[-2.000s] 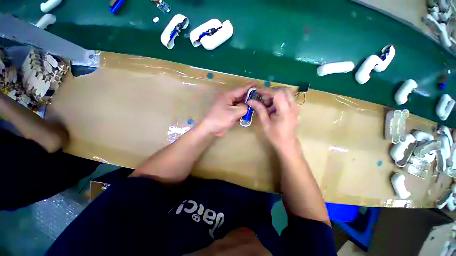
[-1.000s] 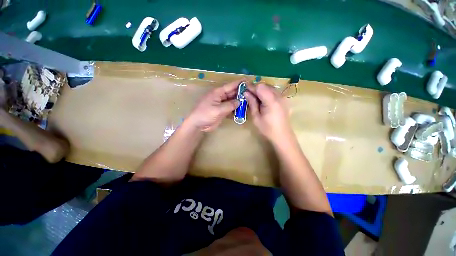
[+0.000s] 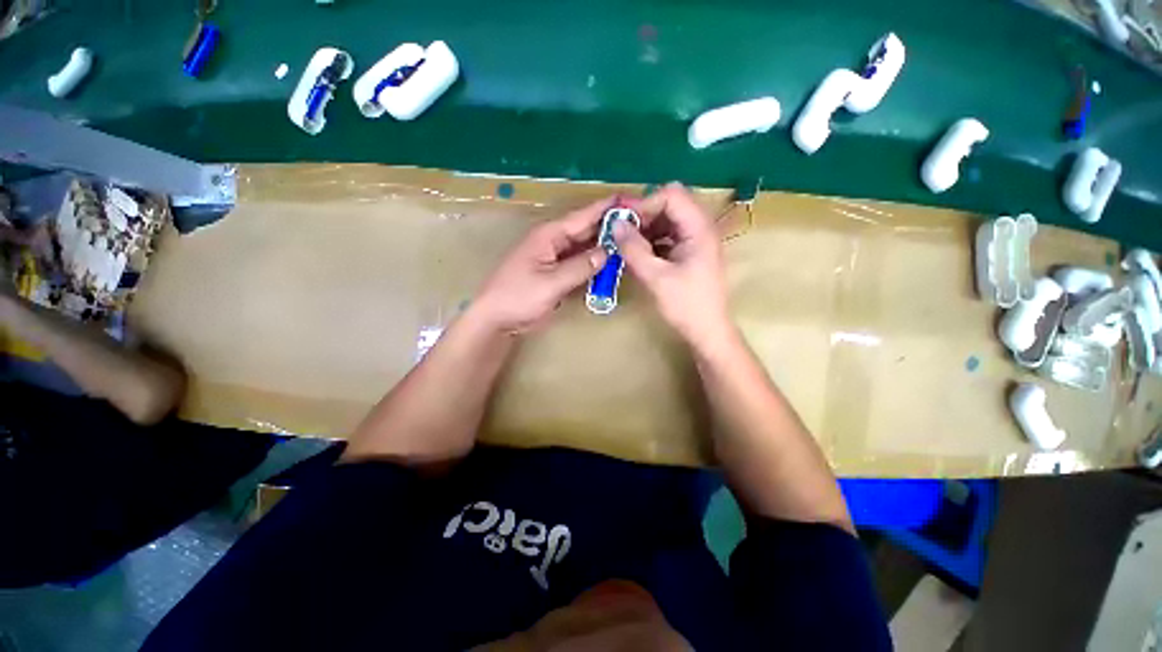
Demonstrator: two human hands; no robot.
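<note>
A white housing shell [image 3: 602, 304] with a blue battery [image 3: 608, 275] inside is held open side up above the cardboard, its long side pointing toward me. My left hand [image 3: 542, 274] grips its left side. My right hand [image 3: 682, 261] is on its right side near the far end, with the thumb over the inside of the shell. A small greenish part, which looks like the circuit board, shows partly at the far end between my fingers. The fingertips hide the rest of that end.
The green conveyor belt [image 3: 561, 102] beyond carries spaced white shells [image 3: 735, 121], some with blue inside, and a loose blue battery assembly [image 3: 200, 49]. A shell pile [image 3: 1083, 318] lies at right. A metal bracket [image 3: 115, 147] and another person's arm [image 3: 102, 357] are at left.
The belt parts have shifted left. My hands have moved slightly left with the shell. My right thumb moved off the shell's inside, then back over its far end.
</note>
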